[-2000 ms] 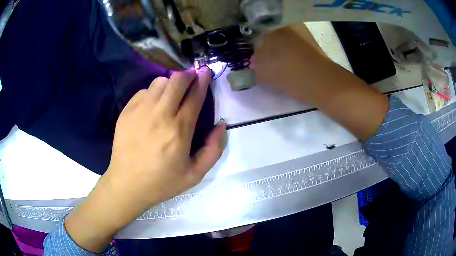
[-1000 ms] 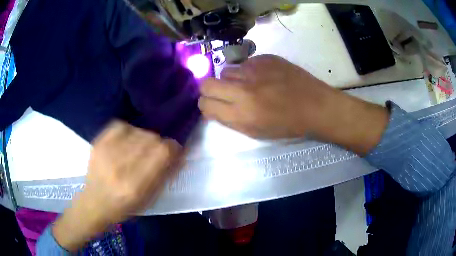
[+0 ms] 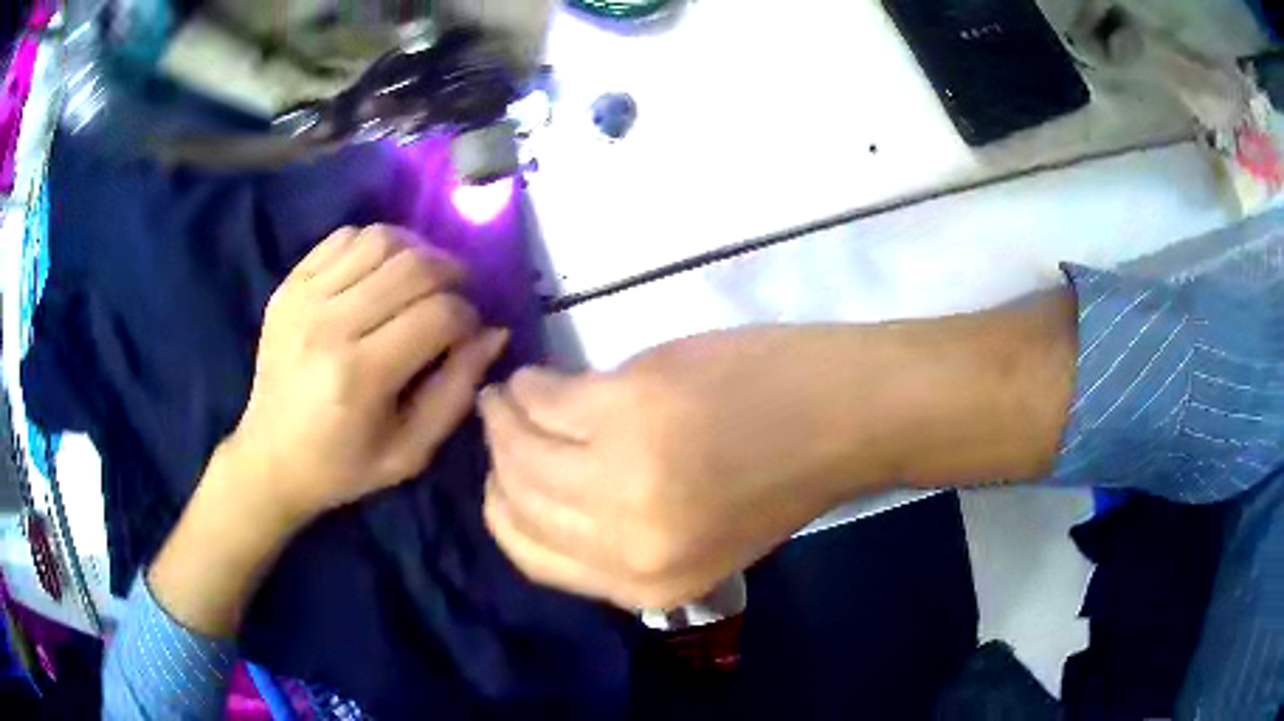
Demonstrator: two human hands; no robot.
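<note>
The navy garment (image 3: 183, 310) lies under the machine head and over the table's front edge, looking purple near the bright lamp spot (image 3: 483, 199). My left hand (image 3: 359, 373) rests on the cloth with bent fingers, its fingertips pinching the cloth near its right edge. My right hand (image 3: 634, 472) is just to the right, its thumb and fingertips closed on the same garment edge. The fingertips of both hands nearly meet. The sewing machine head (image 3: 408, 71) is blurred at the upper left; the needle cannot be made out.
A black smartphone (image 3: 993, 64) lies on the machine bed (image 3: 704, 155) at the upper right. A dark seam line crosses between bed and table. A pale bundle with a pink mark (image 3: 1250, 148) is at the far right. Magenta cloth shows at the lower left.
The garment has been drawn toward me and now hangs over the front edge. Both hands have come together on its edge, below the needle area. The view has shifted, with the machine head farther left.
</note>
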